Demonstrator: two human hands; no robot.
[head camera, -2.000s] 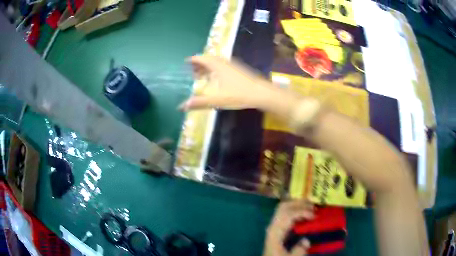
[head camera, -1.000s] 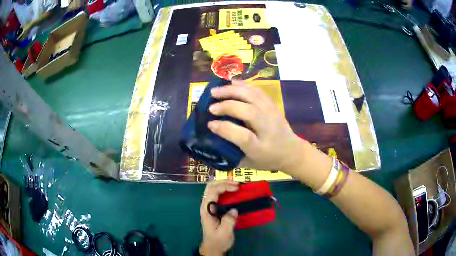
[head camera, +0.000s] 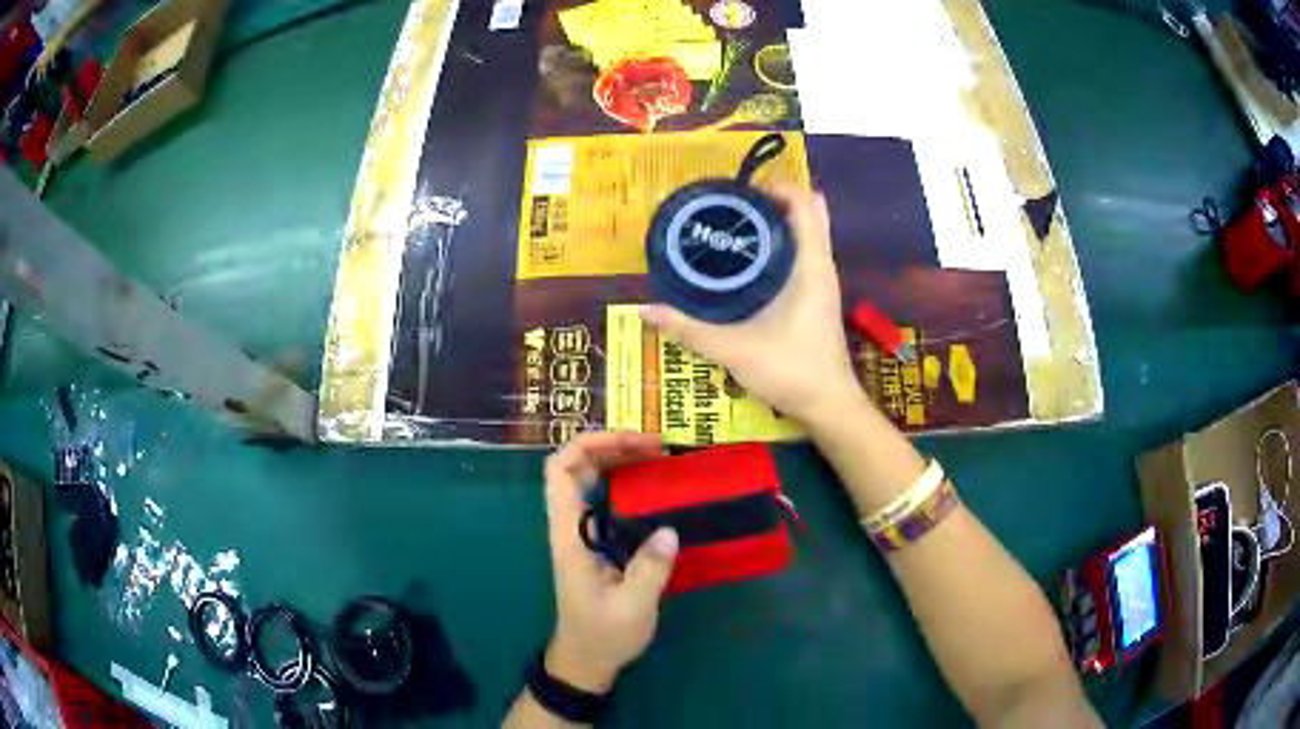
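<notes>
My left hand (head camera: 606, 556) holds a red Bluetooth speaker (head camera: 727, 484) by its left end, below the cardboard mat's near edge. The speaker lies sideways, its black control strip facing up and my thumb on the strip. My right hand (head camera: 784, 321) holds a dark blue Bluetooth speaker (head camera: 684, 285) above the cardboard work mat (head camera: 912, 214). Its round end cap with a grey ring and white logo faces me, and a short dark strap sticks up from it. A small red USB flash drive (head camera: 880, 329) lies on the mat, right of my right hand.
A red meter with a lit screen (head camera: 1136, 588) stands at the right, beside a carton (head camera: 1176, 491) holding a smartphone (head camera: 1213, 567) and white cable. Black rings (head camera: 281, 648) lie lower left. A metal post (head camera: 157, 313) crosses the left. Red speakers (head camera: 1257, 235) lie far right; an open tray (head camera: 150, 71) is upper left.
My right hand first reached left, where the dark blue speaker stood, then brought it over the mat. It is now turned with its end cap facing me. My left hand keeps the red speaker.
</notes>
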